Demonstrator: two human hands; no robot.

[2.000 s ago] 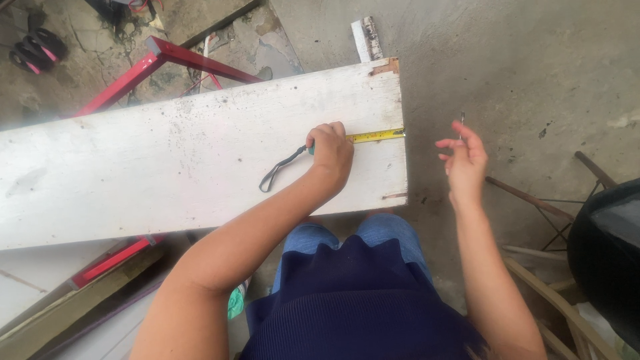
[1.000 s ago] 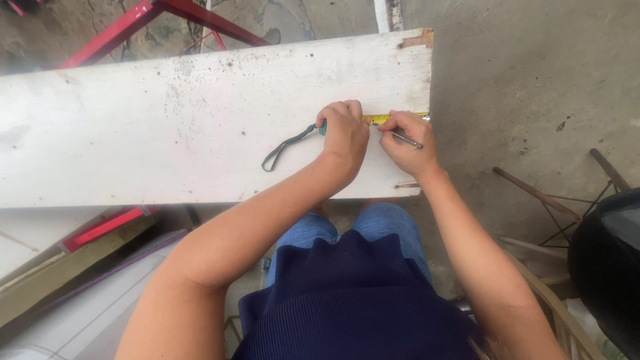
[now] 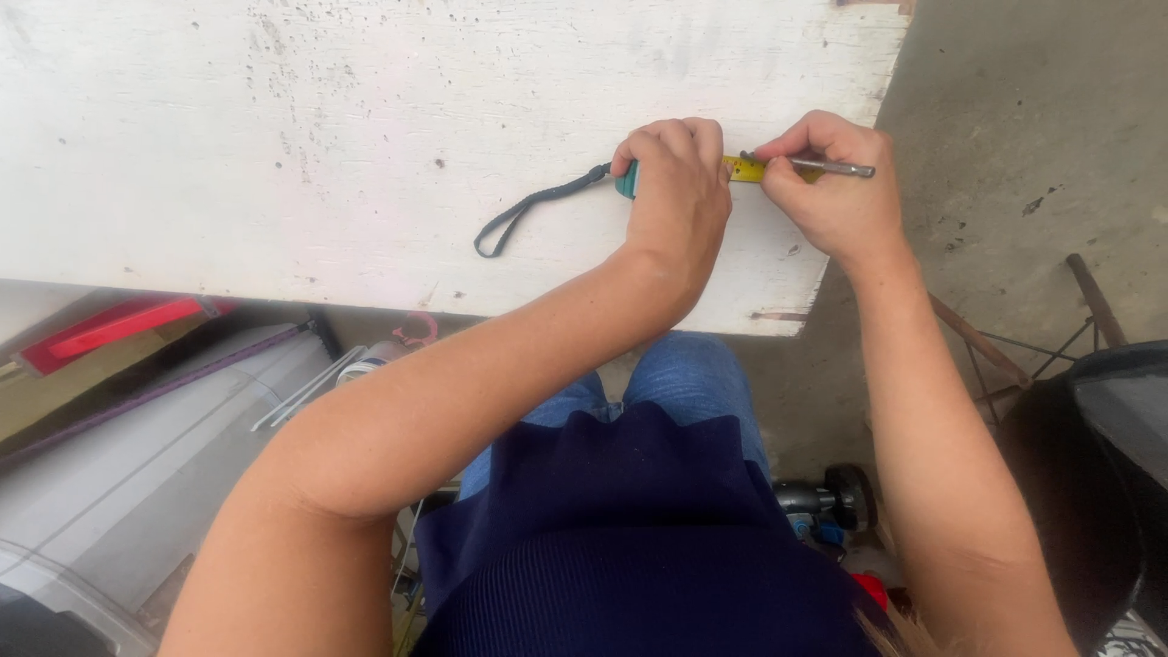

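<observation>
A white-painted wooden board point(image 3: 365, 164) lies before me, its worn right end near my hands. My left hand point(image 3: 680, 187) is closed over a teal tape measure point(image 3: 625, 181) on the board; a black wrist strap point(image 3: 525, 212) trails left from it. The yellow blade point(image 3: 744, 170) runs right from under my fingers to my right hand point(image 3: 835, 178), which hides its far part. Between thumb and fingers my right hand grips a slim metallic pen-like tool point(image 3: 849, 169), its dark tip at the upper edge of the blade.
A red metal frame piece point(image 3: 128, 333) and a grey-white panel point(image 3: 164, 438) are below the board at left. At right are brown rods point(image 3: 981, 338) and a black object point(image 3: 1086, 474) on the concrete floor point(image 3: 1031, 137). A power tool point(image 3: 826, 497) lies by my legs.
My right hand was off the board's right end two seconds ago; it came onto the board with the slim tool, over the tape blade. My left hand has stayed on the tape measure. The view is closer.
</observation>
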